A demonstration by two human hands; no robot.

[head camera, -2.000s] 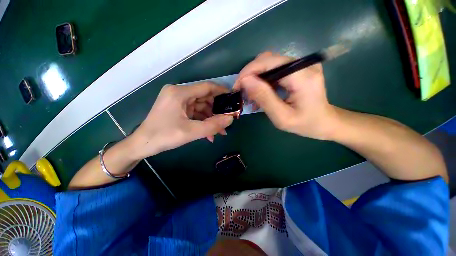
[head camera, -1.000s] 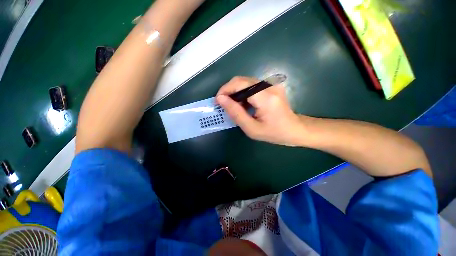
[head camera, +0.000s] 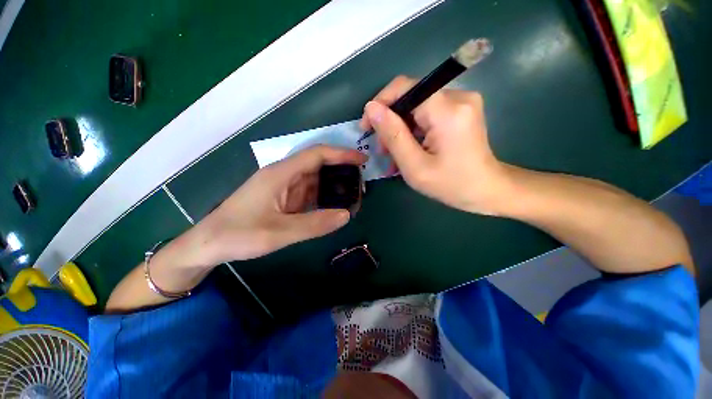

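Note:
My left hand (head camera: 265,206) holds a watch case (head camera: 339,188) by its edges, its dark face up, over the lower edge of a white sheet (head camera: 269,151). My right hand (head camera: 445,148) grips a slim dark pen-like tool (head camera: 432,84) with a pale, worn back end. Its thin tip touches or hovers just over the sheet, beside a few tiny dark pieces (head camera: 363,146). My left hand and the watch hide part of the sheet. Another watch case (head camera: 354,259) lies on the dark green tabletop nearer my body.
A pale rail (head camera: 195,117) crosses diagonally. Beyond it several watches, one nearest the rail (head camera: 124,79), stand spaced on the green belt (head camera: 195,35). A yellow-green packet (head camera: 649,74) with a dark red edge lies upper right. A fan (head camera: 43,362) is lower left.
My left arm, stretched across the rail a second ago, is back over the sheet with a watch in hand. My right hand has moved slightly right and up. The belt watches have shifted in view.

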